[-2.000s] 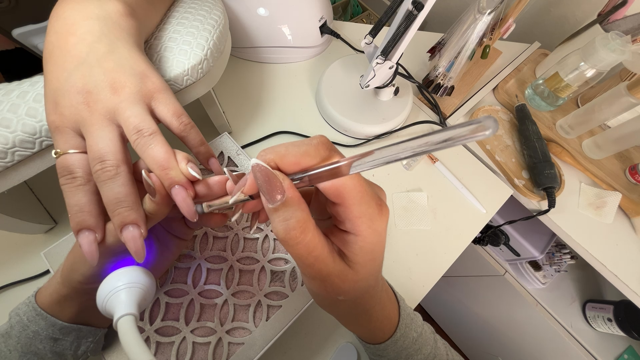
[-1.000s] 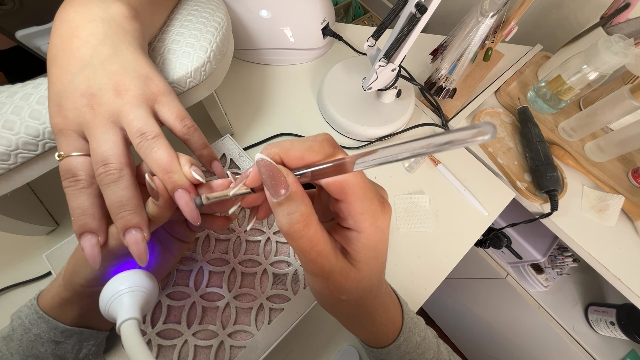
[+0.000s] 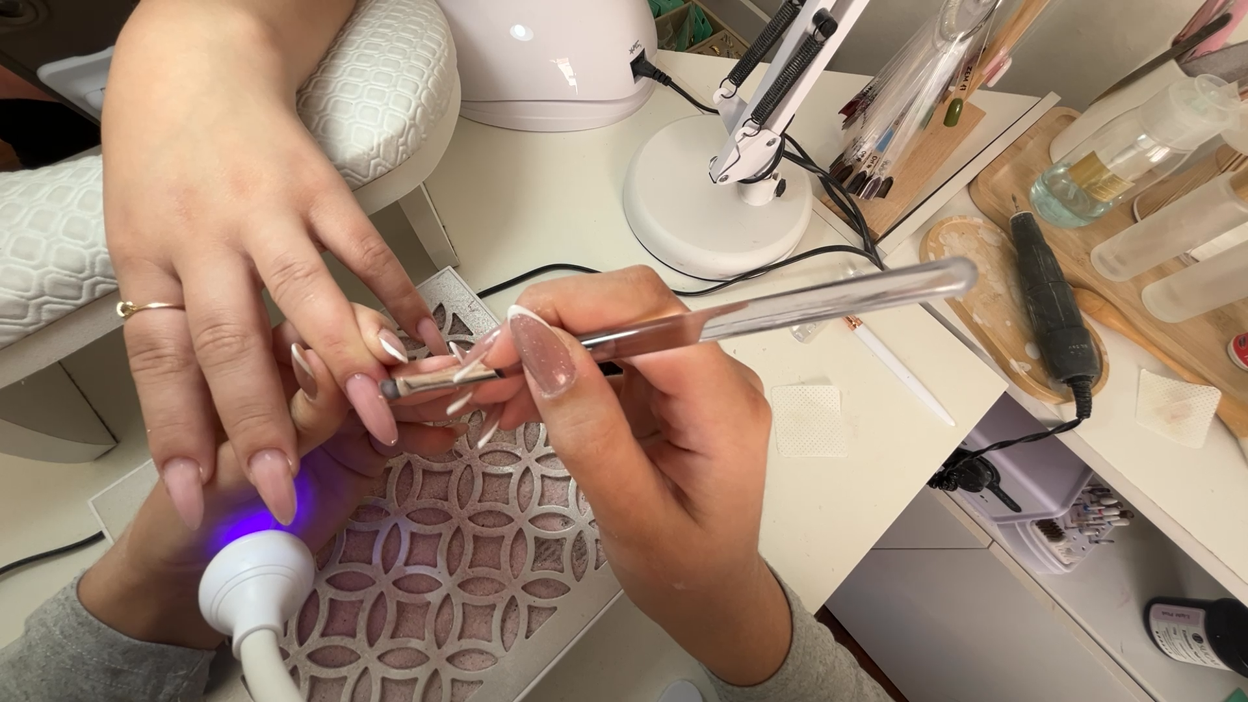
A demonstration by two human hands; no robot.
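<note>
Another person's hand [image 3: 214, 214], with long pink nails and a thin ring, reaches down from the upper left over a cushioned armrest. Beneath it, my left hand [image 3: 322, 487] holds one of that hand's fingers, thumb and fingertips showing around it; its palm is partly hidden. My right hand [image 3: 673, 468] grips a clear-handled nail brush [image 3: 790, 302]. The brush tip lies at the side of a pink almond-shaped nail [image 3: 370, 405]. A white gooseneck lamp [image 3: 255, 585] casts violet light on my left palm. Below my hands is a patterned dust-collector grille [image 3: 439, 546].
Behind are a white nail lamp [image 3: 556, 58], a round lamp base [image 3: 717, 205] and a black cable. A thin white tool [image 3: 902, 370] and a lint-free wipe [image 3: 807, 419] lie on the tabletop. At right, a black nail drill handpiece [image 3: 1053, 302] rests near bottles on wooden trays.
</note>
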